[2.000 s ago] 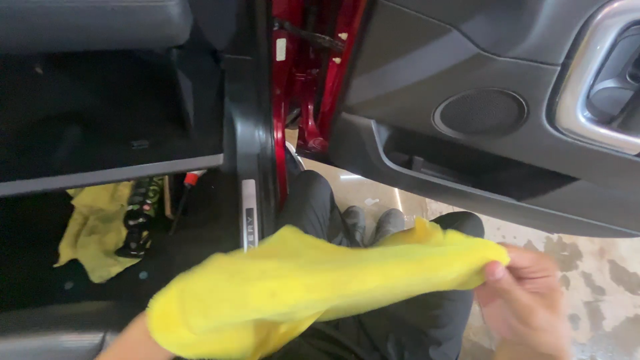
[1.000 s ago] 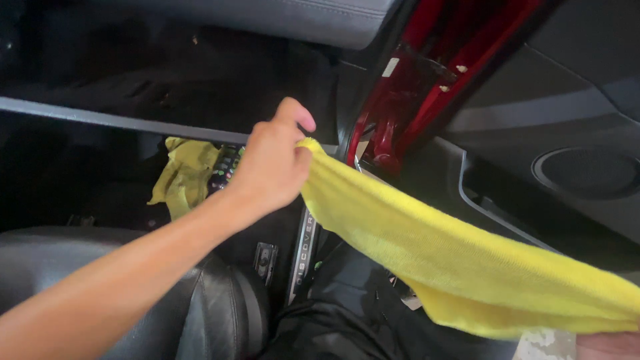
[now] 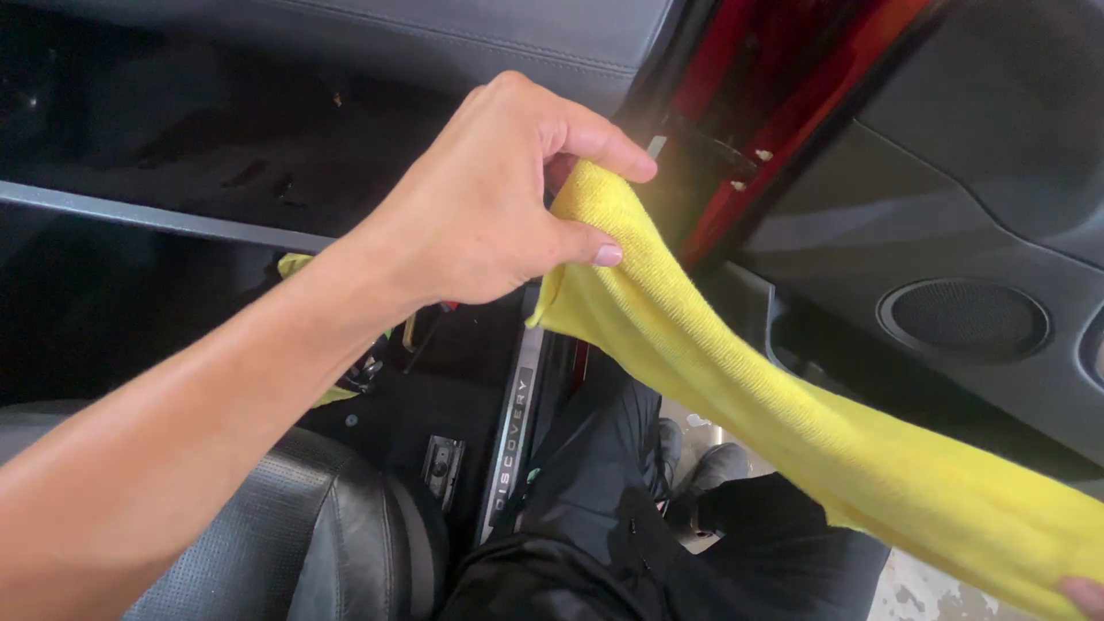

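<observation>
A yellow microfiber cloth stretches in a long fold from the view's centre to the lower right edge. My left hand pinches its upper end between thumb and fingers, above the door sill. Only a bit of my right hand shows at the lower right edge, on the cloth's other end; its grip is mostly out of frame. Another yellow cloth lies in the footwell, largely hidden behind my left forearm, beside dark items and a thin tool that I cannot make out.
A black perforated leather seat is at the lower left, beside the metal sill plate. The dark dashboard is at the top. On the right is the opened door's inner panel with a round speaker grille. My legs are below, over the floor.
My left hand, at the lower left two seconds ago under the cloth, now pinches the cloth's upper end near the centre. The view has shifted toward the seat.
</observation>
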